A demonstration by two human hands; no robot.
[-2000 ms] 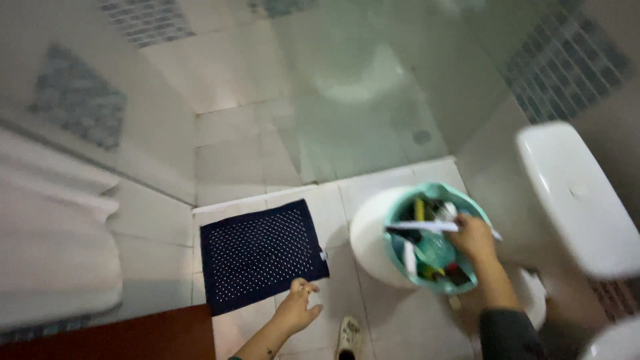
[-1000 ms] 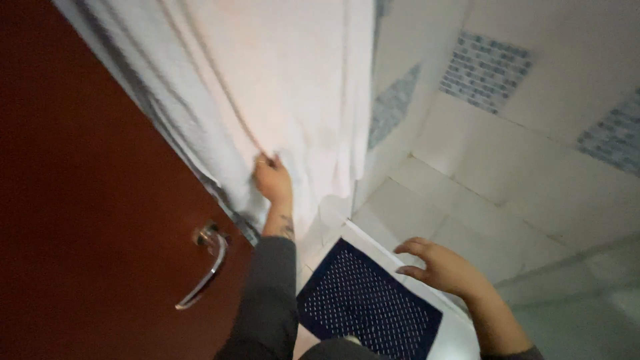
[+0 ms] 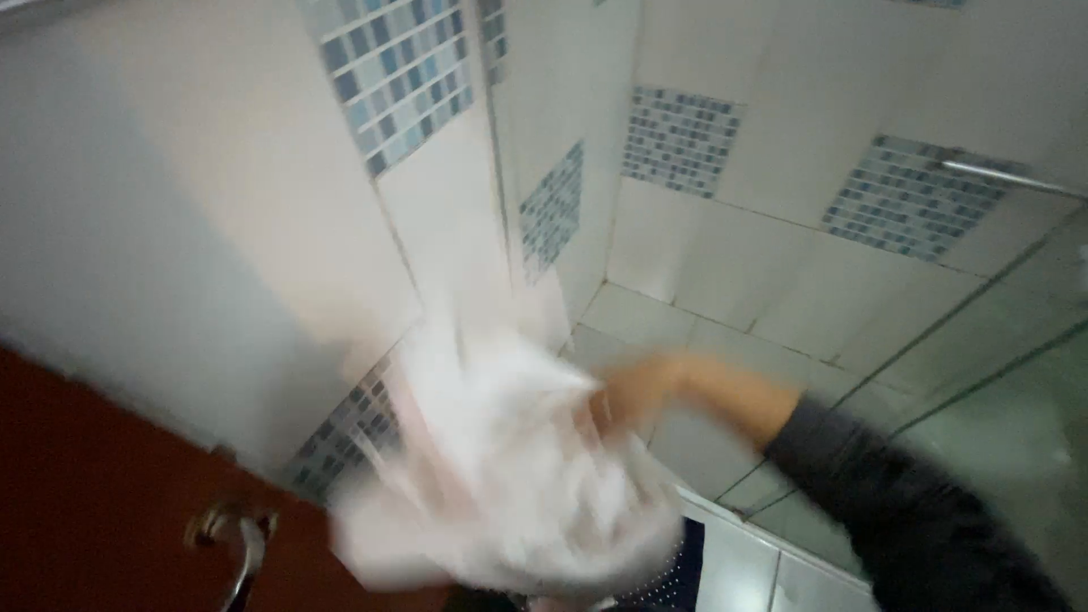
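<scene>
A bunched white towel or cloth point(image 3: 527, 476), blurred by motion, fills the lower middle of the view. My right hand point(image 3: 625, 399) reaches in from the right, its fingers against the upper right side of the cloth and partly lost in the blur; it appears to grip the fabric. My left hand cannot be made out; the cloth may cover it. Only a strip of the dark blue dotted bath mat point(image 3: 680, 569) shows below the cloth, on the floor.
A reddish-brown door point(image 3: 110, 501) with a metal lever handle point(image 3: 248, 552) stands at the lower left. Glass shower panels point(image 3: 960, 382) are on the right, with a metal bar point(image 3: 1011, 177) above. Tiled walls point(image 3: 705, 255) with mosaic patches surround the shower floor.
The white cloth hung along the wall beside the door, my left hand on it; now it is off the wall and bunched. My right hand has moved to the cloth. The view has shifted upward.
</scene>
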